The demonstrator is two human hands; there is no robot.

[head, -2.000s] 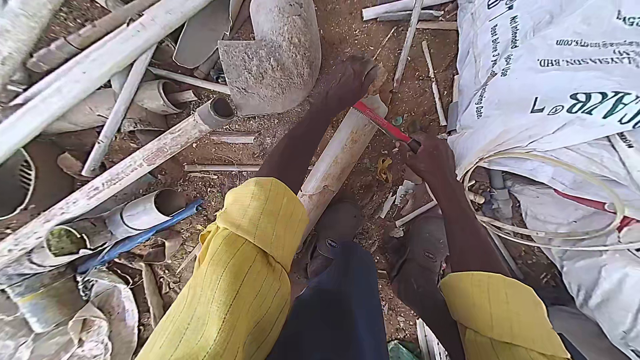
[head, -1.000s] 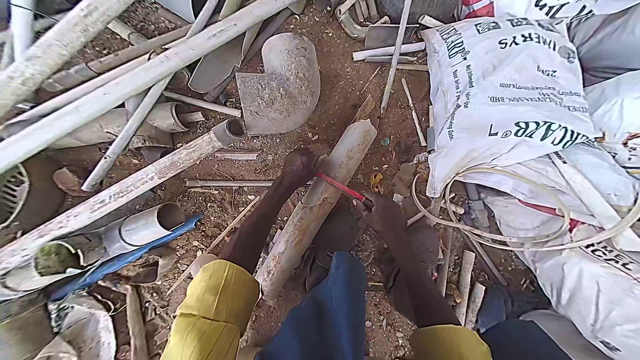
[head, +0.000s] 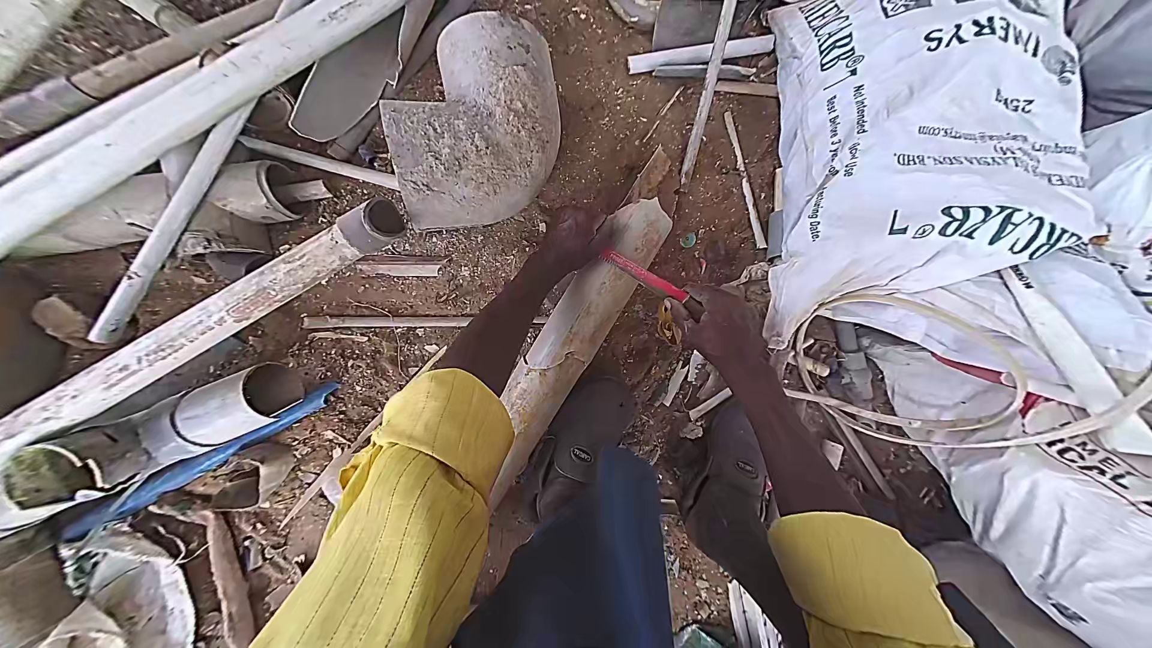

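Observation:
A narrow red hand tool (head: pixel 643 274) with a dark handle lies across the upper part of a dirty off-white plastic pipe (head: pixel 576 333). My left hand (head: pixel 576 238) is closed at the tool's far left end, beside the pipe; its fingers are partly hidden. On the other side, my right hand (head: pixel 727 326) grips the dark handle. The pipe slants from between my legs up to a jagged far end. Whether the tool's underside touches it cannot be seen.
A wide pipe elbow (head: pixel 486 126) lies ahead on the littered soil. Long pipes (head: pixel 193 324) and cut pipe pieces crowd the left. Printed white sacks (head: pixel 945 153) and a looped pale hose (head: pixel 909 423) are at the right. My shoes (head: pixel 585 450) flank the pipe's right side.
Both hands and the red tool have shifted along the pipe: from near its far end towards me, then part of the way back. Both holds stay the same.

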